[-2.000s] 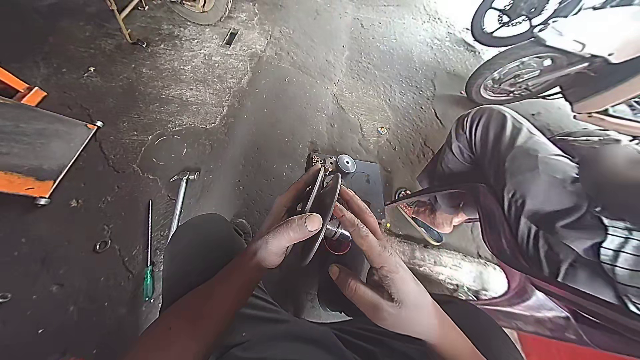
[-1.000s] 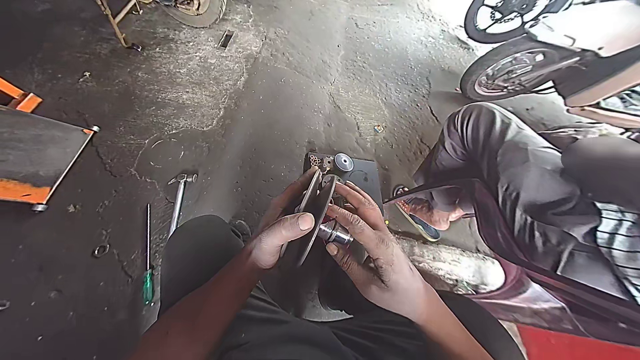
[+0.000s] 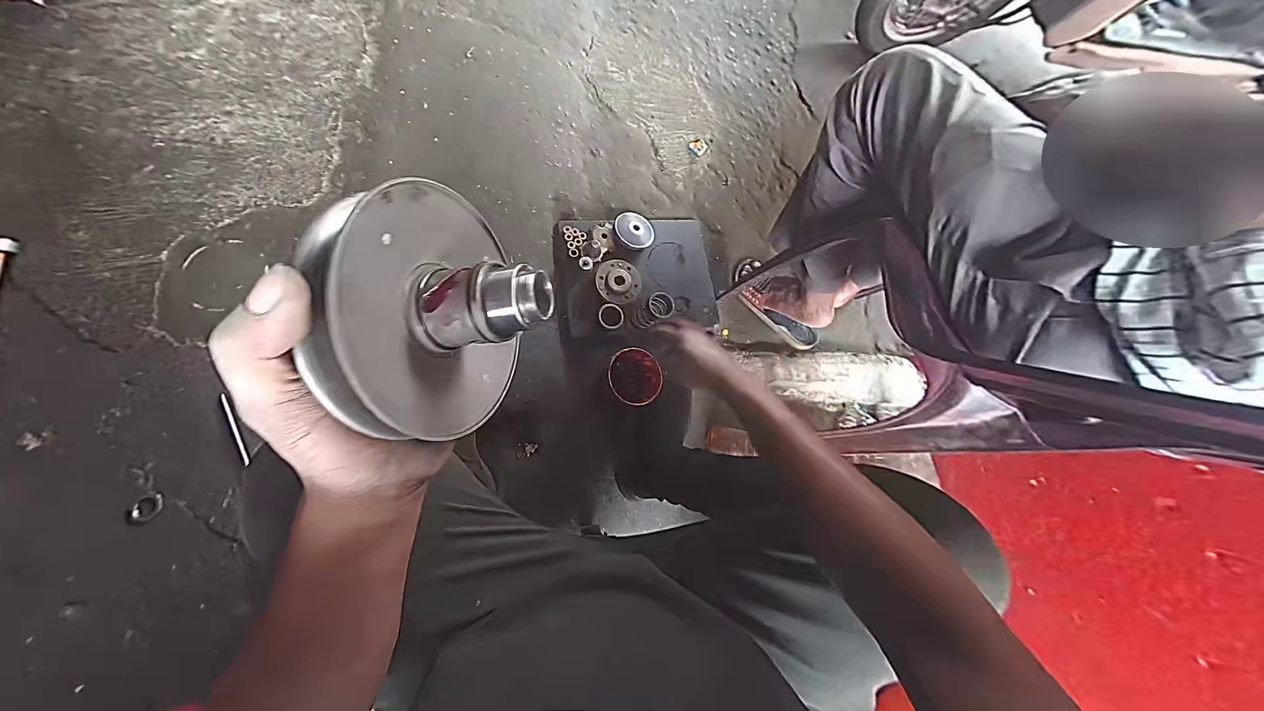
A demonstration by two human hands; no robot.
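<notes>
My left hand [image 3: 286,385] grips a metal scooter driven pulley [image 3: 395,306] by its rims, with the two discs together and the hub [image 3: 504,301] pointing right. Red grease shows on the hub. My right hand [image 3: 691,351] is blurred at the lower edge of a dark flat plate [image 3: 681,237], close to a coil spring [image 3: 657,306]; whether its fingers hold anything does not show. On the plate lie a holed metal disc [image 3: 618,281], a ring [image 3: 610,316], a round silver part [image 3: 634,230] and several small rings [image 3: 574,241]. Below it stands a round container of red grease [image 3: 635,376].
A person in dark trousers [image 3: 918,168] sits at the right, a sandalled foot [image 3: 785,311] near the plate. Between us runs a dark red scooter body panel [image 3: 968,395]. A motorcycle wheel [image 3: 918,15] is at the top right. A metal nut or ring [image 3: 145,508] lies on the floor at left.
My right hand has let go of the pulley and moved to the plate. My left hand has raised the pulley to the left and turned its hub into sight. The view has shifted.
</notes>
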